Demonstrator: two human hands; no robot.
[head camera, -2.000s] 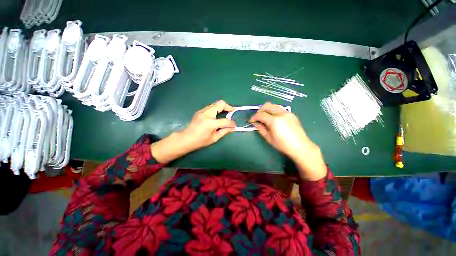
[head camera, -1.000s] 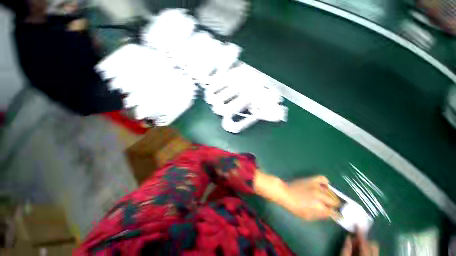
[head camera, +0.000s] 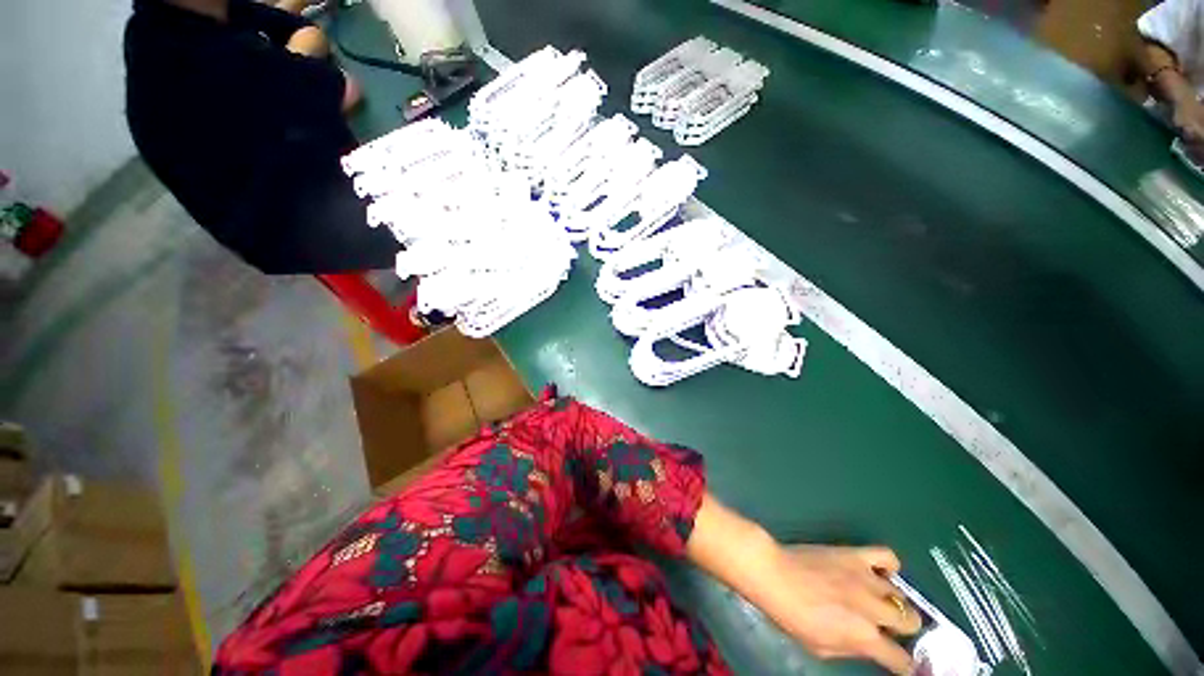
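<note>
A white looped housing lies at the lower right, cut off by the bottom edge, its round end showing. My left hand, with a ring on one finger, is on the near end of this housing and hides part of the loop. My right hand is out of the picture. Several thin white strips lie loose on the green bench just beyond the housing.
Stacked white housings heap at the upper left, with more housings nearer the middle. A pale metal strip crosses the bench. An open cardboard box stands below the edge. A dark-clothed person sits at upper left.
The view has swung left, bringing the housing stacks, box and seated person in. The housing and my left hand now appear lower right. My right hand has left the picture.
</note>
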